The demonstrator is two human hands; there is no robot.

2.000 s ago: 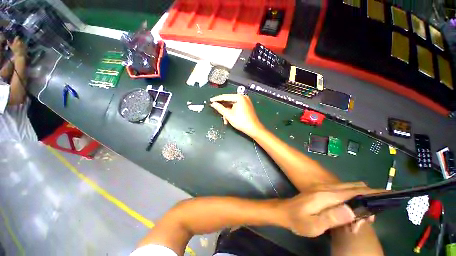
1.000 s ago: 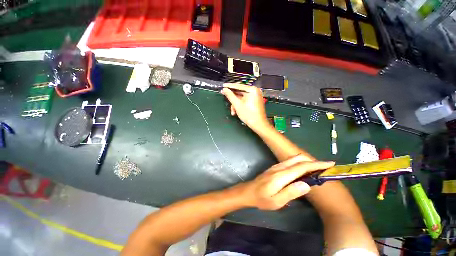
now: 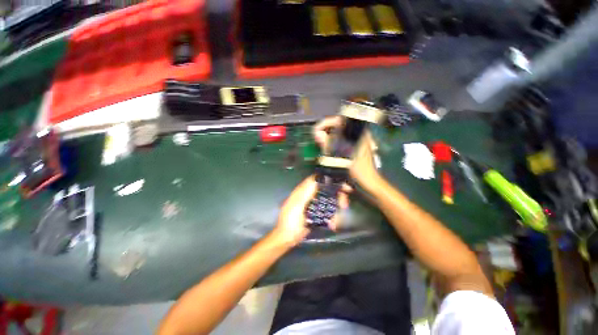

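An open flip phone is held above the mat, blurred by motion. Its dark keypad half [image 3: 322,204] with light keys is toward me; its dark screen half [image 3: 352,131] with pale gold ends points away. My left hand [image 3: 295,212] holds the keypad half, fingers showing on both sides. My right hand [image 3: 362,160] is at the right edge of the screen half. Fingers also show at that half's left edge; the phone hides part of the hand.
The green mat [image 3: 216,216] bears a red block [image 3: 273,133], white paper [image 3: 418,161], a red-handled screwdriver [image 3: 447,186] and a lime-green electric screwdriver [image 3: 518,199]. Stacked phones [image 3: 190,98] lie behind, near a red tray [image 3: 124,55]. A ring-like holder [image 3: 56,226] is left.
The view has swung right. My right hand has come back from the bench's rear to the phone. The phone has turned from pointing right to pointing away, its keys now showing.
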